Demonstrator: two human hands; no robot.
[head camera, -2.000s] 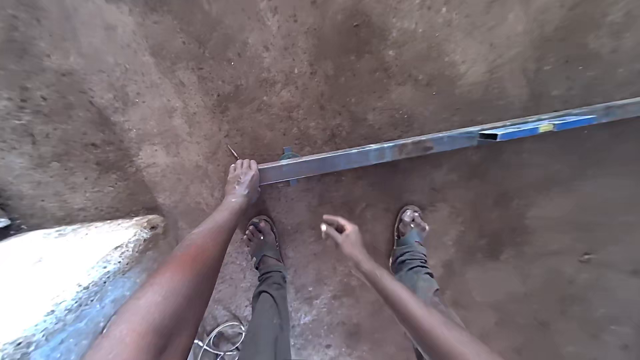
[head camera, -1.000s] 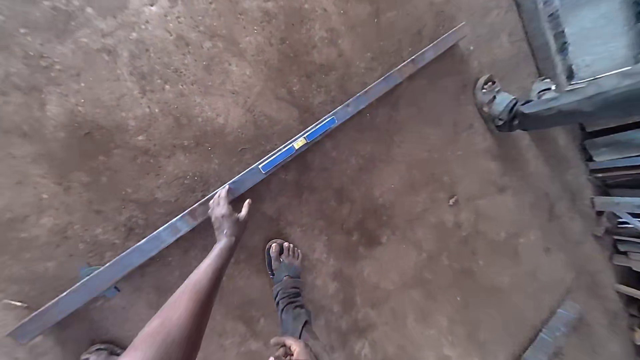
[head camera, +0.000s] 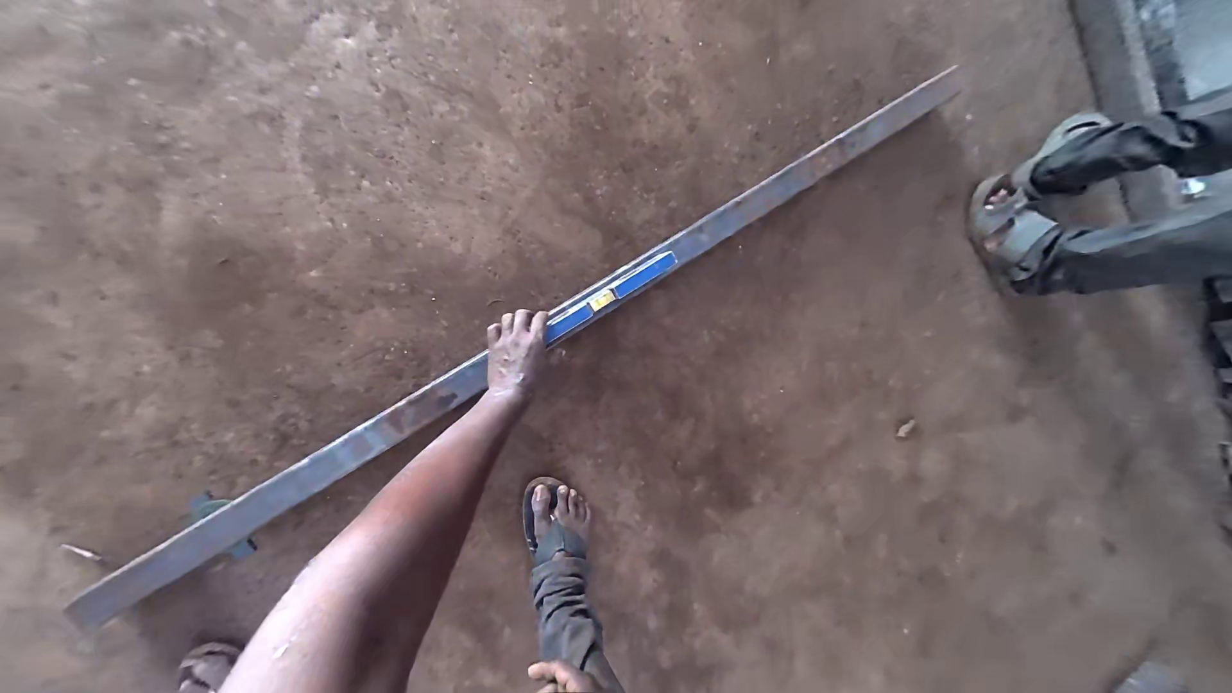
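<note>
A long metal bar (head camera: 385, 430) runs diagonally over the dirt floor, from lower left to upper right. On it, near the middle, lies a blue spirit level (head camera: 643, 274) with a yellow vial. My left hand (head camera: 516, 348) grips the bar with its fingers over the far edge, right at the lower end of the level. Only the fingers of my right hand (head camera: 561, 676) show at the bottom edge, in front of my trouser leg; whether they hold anything is hidden. A greenish support (head camera: 239, 547) sticks out from under the bar's lower left part.
Another person's sandalled feet (head camera: 1001, 226) stand at the right, past the bar's far end. My own sandalled foot (head camera: 558, 515) is below the bar. A thin stick-like piece (head camera: 83, 552) lies at the far left, and a small stone-like lump (head camera: 905, 428) lies right of centre.
My left hand has moved from the bar's left end along it to the level. My right hand has dropped to the bottom edge. The view has shifted a lot, and another person's feet now show.
</note>
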